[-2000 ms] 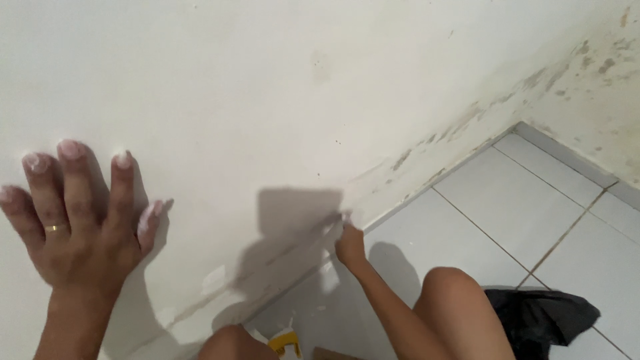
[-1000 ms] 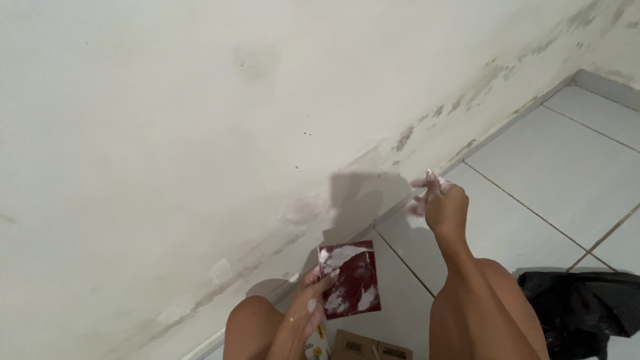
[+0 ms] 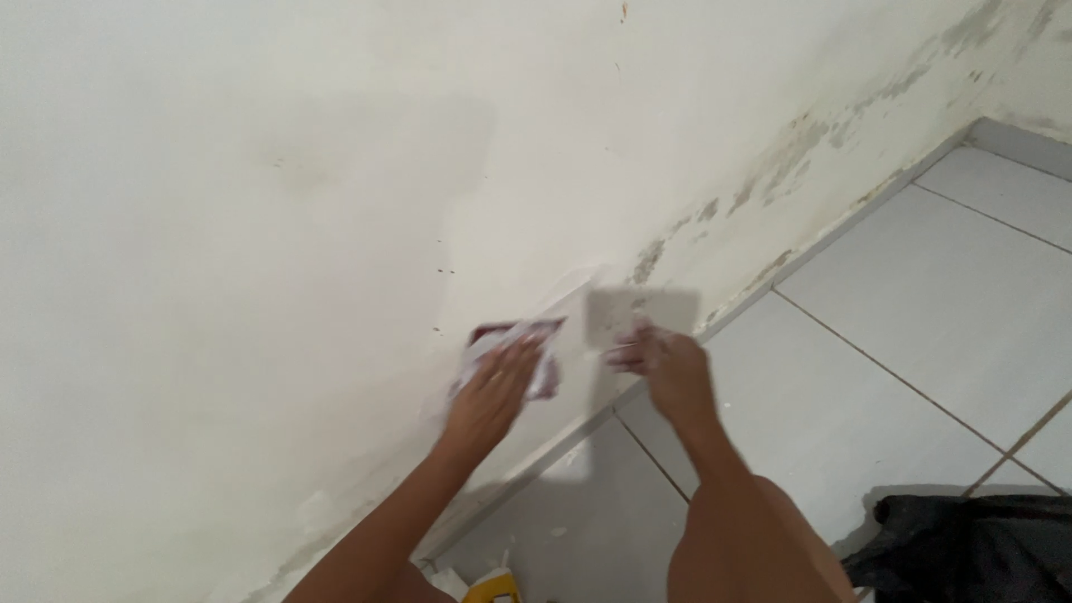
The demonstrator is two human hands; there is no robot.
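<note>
My left hand (image 3: 500, 381) lies flat over a dark red square sheet (image 3: 548, 387), likely sandpaper, smeared with white powder, and presses it on the white wall (image 3: 335, 251) low down. Both look blurred. To its right, my right hand (image 3: 662, 360) is held near the foot of the wall, fingers curled and whitened; whether something small is between them cannot be told. A pale patch of filler shows on the wall just above the sheet. Grey stains and flaking paint (image 3: 741, 194) run along the lower wall to the upper right.
Grey floor tiles (image 3: 879, 327) meet the wall at a low skirting (image 3: 846, 222), which turns a corner at the upper right. A black plastic bag (image 3: 971, 544) lies at the lower right. A yellow and white packet (image 3: 494, 586) stands at the bottom edge, near my legs.
A second ago my left hand held the red sheet low near my knees; now it has the sheet against the wall. Two seconds ago that hand was spread on the wall without it.
</note>
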